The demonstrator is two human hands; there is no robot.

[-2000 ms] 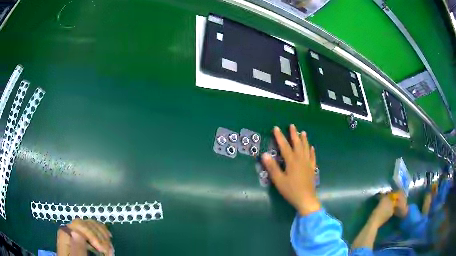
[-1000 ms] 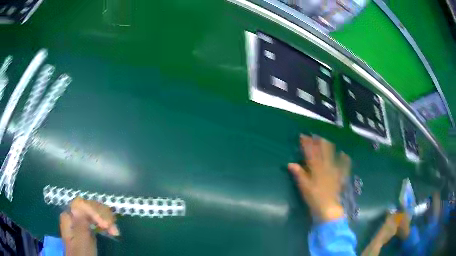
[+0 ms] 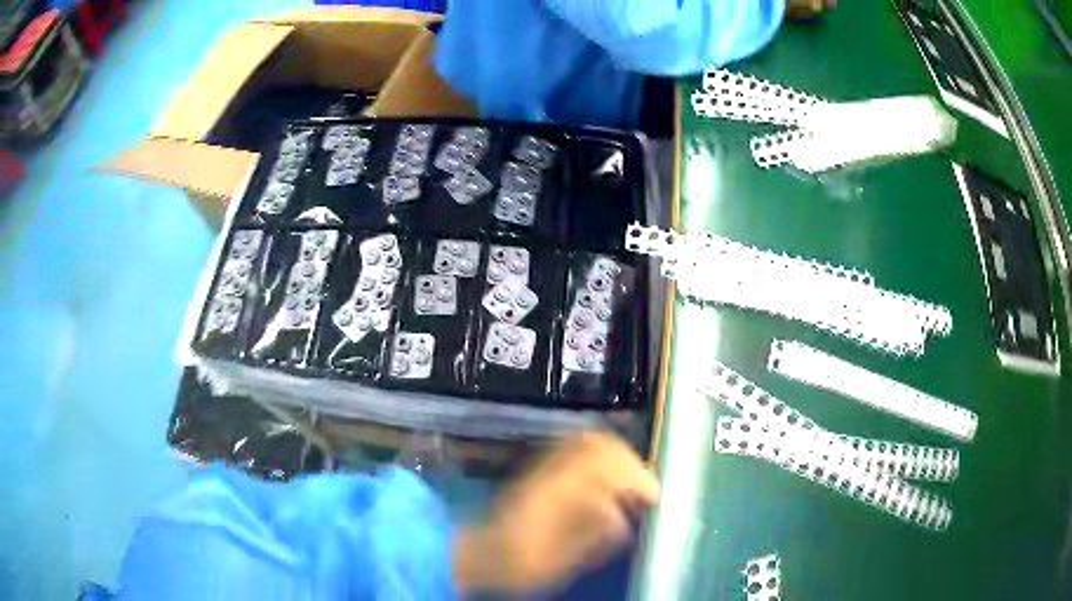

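The black parts tray [image 3: 453, 223] lies left of the bench edge. Its compartments hold several grey camera lens covers [image 3: 436, 294], in clusters and rows. My left hand [image 3: 570, 511] is at the bottom, between the tray and the bench edge. It is blurred, with fingers curled, and I cannot tell if it holds anything. My right hand is not in view.
Perforated white strips [image 3: 799, 288] lie piled and crossed on the green bench [image 3: 858, 540]. A smooth-looking white strip [image 3: 872, 390] lies among them. Black panels [image 3: 1009, 264] lie at the far right. An open cardboard box [image 3: 223, 94] and a blue-sleeved person [image 3: 529, 59] are behind the tray.
The view has swung left to the tray and box. My right hand and the lens covers on the bench have left view. My left hand has moved from the perforated strip to beside the bench edge.
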